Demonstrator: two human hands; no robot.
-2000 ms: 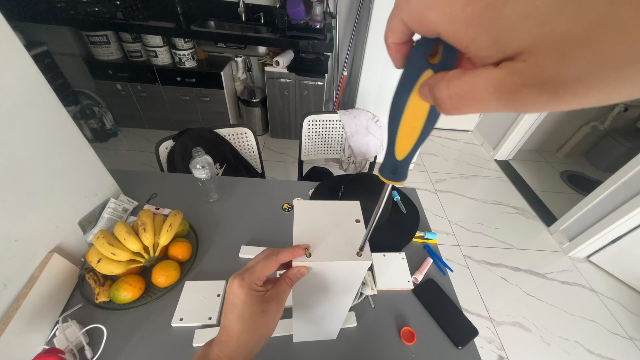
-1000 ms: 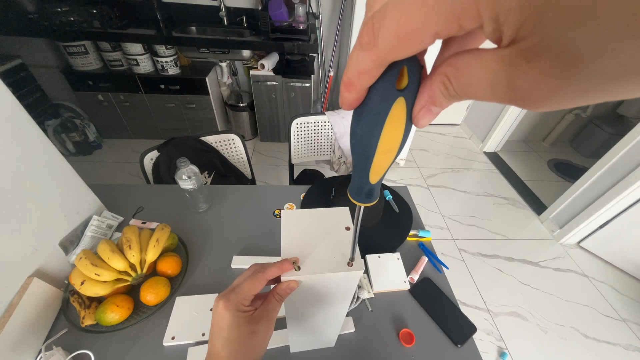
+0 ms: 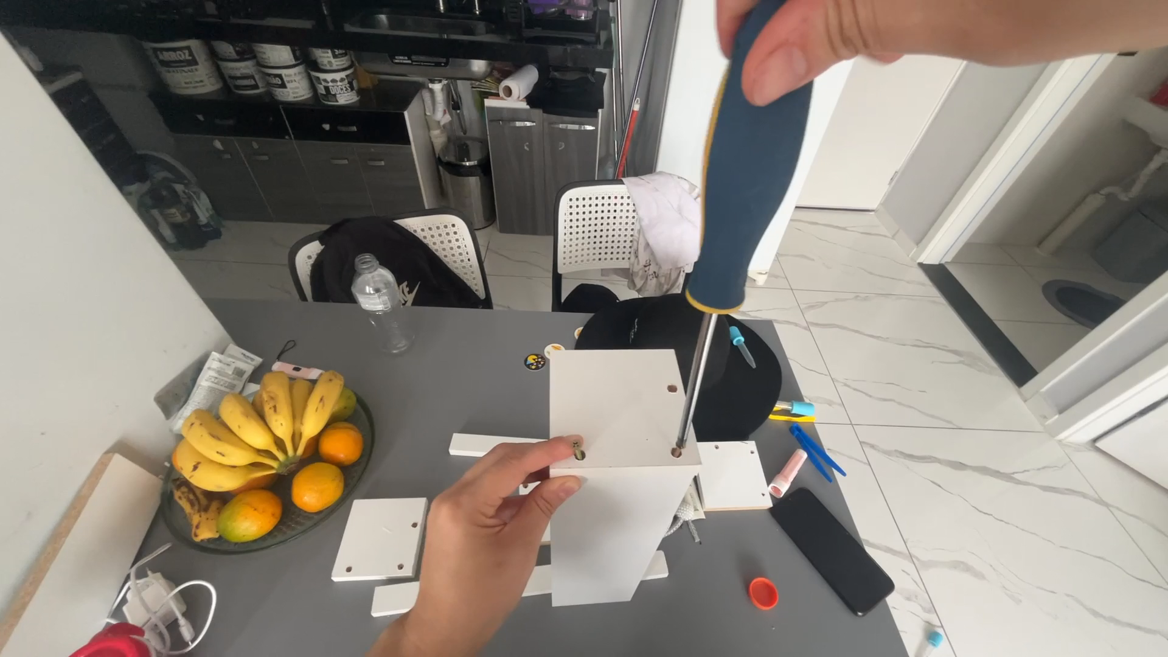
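Note:
A screwdriver with a blue and yellow handle (image 3: 750, 173) hangs from my right hand (image 3: 858, 41), which grips the handle's upper end. Its shaft runs down to the hole at the right front corner of an upright white board assembly (image 3: 607, 529). Thumb and index finger of my left hand (image 3: 497, 520) pinch the assembly's left front edge, beside a small metal screw (image 3: 578, 450) at the left hole. Another hole shows farther back in the top panel. Whether the screwdriver tip sits in a screw cannot be told.
Around the assembly lie a drilled white panel (image 3: 379, 538), a smaller one (image 3: 733, 474), a black phone (image 3: 832, 550), an orange cap (image 3: 763, 593) and blue tweezers (image 3: 818, 452). A black hat (image 3: 744, 392) is behind. Left are a fruit plate (image 3: 363, 456) and a plastic bottle (image 3: 379, 301).
The screwdriver handle has turned, with less of its yellow side showing. My left hand stays at the left front edge and the shaft remains at the right front corner.

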